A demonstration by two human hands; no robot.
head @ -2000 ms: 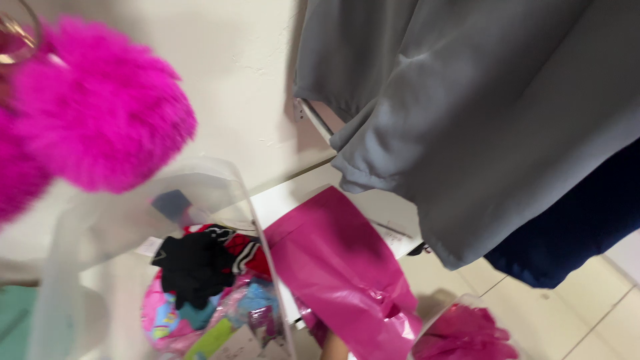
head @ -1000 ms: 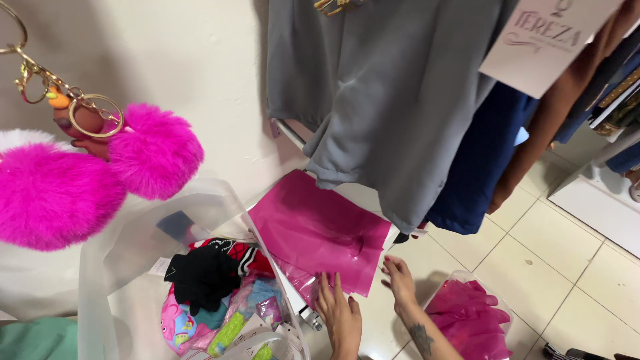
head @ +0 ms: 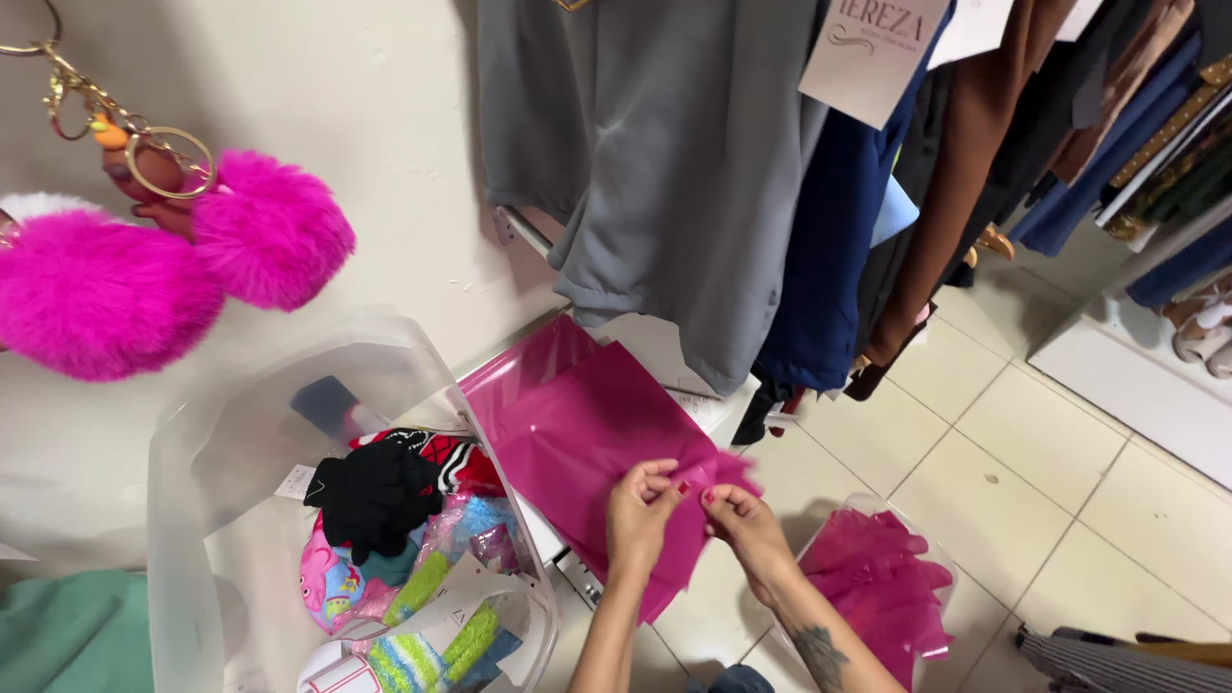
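My left hand (head: pixel 640 520) and my right hand (head: pixel 751 539) face each other at the lower middle, and both pinch the edge of a magenta plastic bag (head: pixel 606 433) between thumb and fingertips. The bag lies flat on others like it, on a white surface under hanging grey clothing (head: pixel 664 173). Close to my right forearm, a clear container (head: pixel 948 558) on the floor holds crumpled magenta plastic (head: pixel 876 577). Left of my hands, a translucent plastic bin (head: pixel 183 520) holds black knit gloves (head: pixel 375 491), fuzzy striped socks (head: pixel 414 659) and packaged items.
Magenta pompom keychains (head: pixel 274 231) hang at the upper left. Clothes with paper tags (head: pixel 871 58) hang at the upper right. A white shelf unit (head: pixel 1136 385) with shoes stands on the tiled floor (head: pixel 1039 452) at the right. Green fabric (head: pixel 77 635) lies at the lower left.
A second ago my left hand lay on the magenta plastic and my right hand was apart from it; now both pinch its edge. The bag's near edge is raised and crinkled.
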